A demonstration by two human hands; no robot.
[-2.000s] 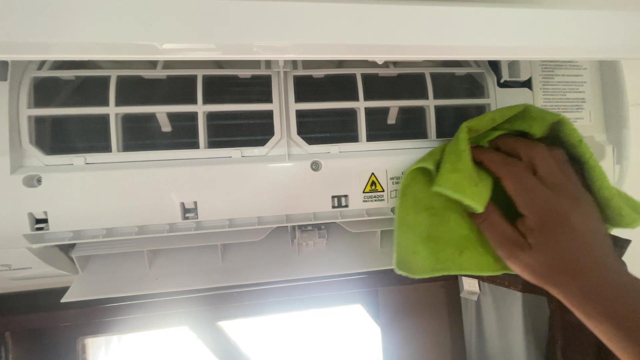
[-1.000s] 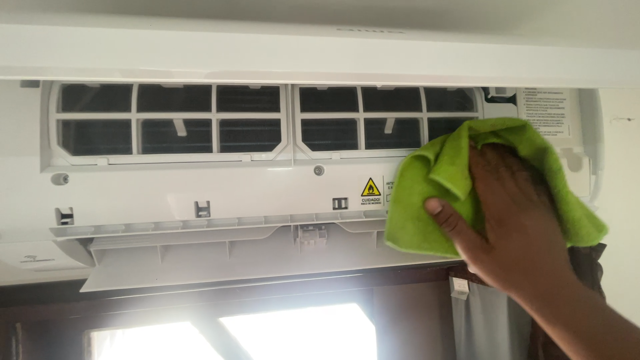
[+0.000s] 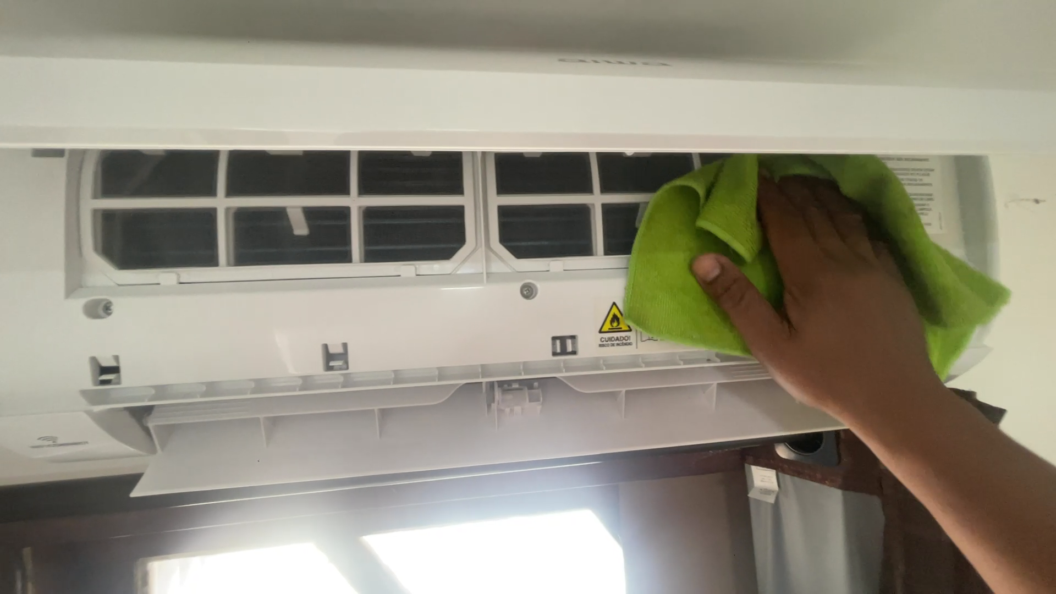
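My right hand (image 3: pixel 833 289) reaches in from the lower right and presses a green microfiber cloth (image 3: pixel 685 264) against the right part of a white split air conditioner's indoor unit (image 3: pixel 412 318). The thumb lies over the cloth; some fingertips are sunk in its folds. Cloth and hand cover the right end of the right filter frame (image 3: pixel 544 198). The left filter frame (image 3: pixel 289 202) shows whole up to the raised front panel's edge. A yellow flammability warning label (image 3: pixel 615 320) is just left of the cloth. My left hand is not in view.
The raised front panel (image 3: pixel 412 103) spans the top of the view. Below the unit's body hangs the white air louver (image 3: pixel 330 445). Under it are a bright window (image 3: pixel 503 553) and, at lower right, a grey curtain (image 3: pixel 813 528) with a small tag. A printed label (image 3: pixel 920 194) is partly behind the cloth.
My right hand and the cloth have moved up along the unit's right part, and now cover more of the right filter frame. The view has shifted slightly.
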